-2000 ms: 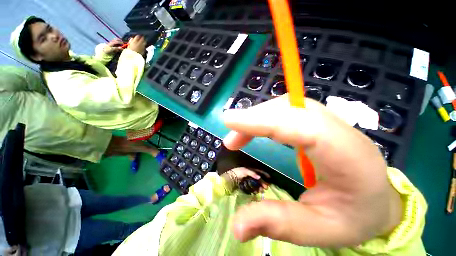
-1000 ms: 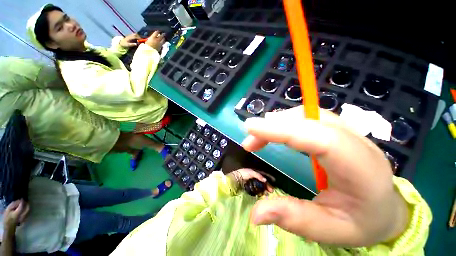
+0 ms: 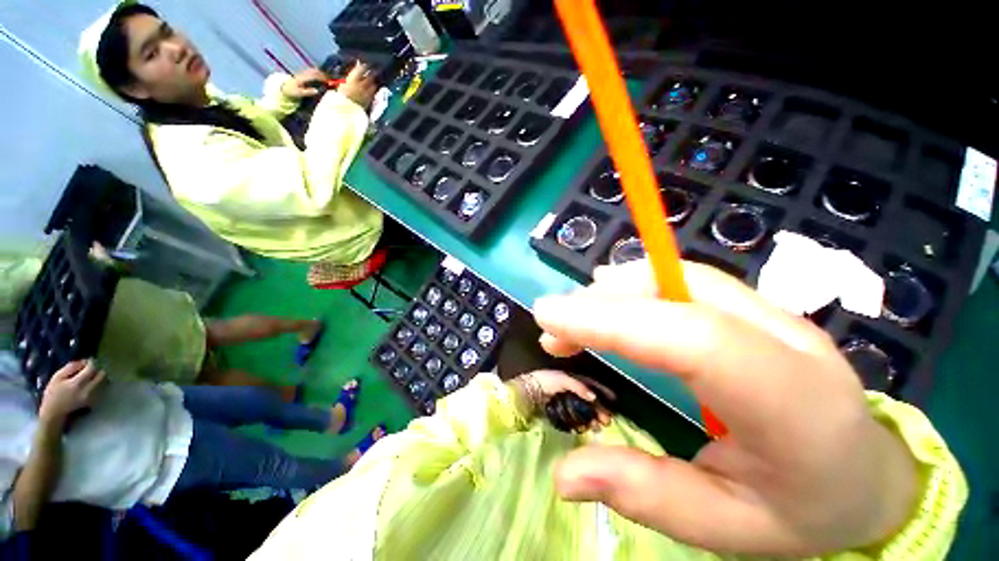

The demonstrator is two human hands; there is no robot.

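Observation:
My right hand [image 3: 756, 405] is large and close to the camera. Its thumb and index finger are apart, and a long orange stick [image 3: 624, 137] is tucked between its fingers, pointing up past the top edge. My left hand [image 3: 559, 392] is low over my lap, small, and closed around a black round watch part [image 3: 572, 412]; how many parts it holds, I cannot tell. A black foam tray [image 3: 926, 214] on the bench holds round discs in square pockets. A crumpled white wipe [image 3: 816, 274] lies on it, partly behind my right hand.
Another filled foam tray [image 3: 479, 225] lies farther left on the green bench [image 3: 509, 258]. A third tray [image 3: 447, 329] is below bench level. A seated person [image 3: 263, 175] works at the bench's far end. Another person's hand [image 3: 75, 389] holds a tray at left.
The view has shifted, so the bench trays sit lower and farther right. A tray held by a person has come into view at left. My hands keep their holds.

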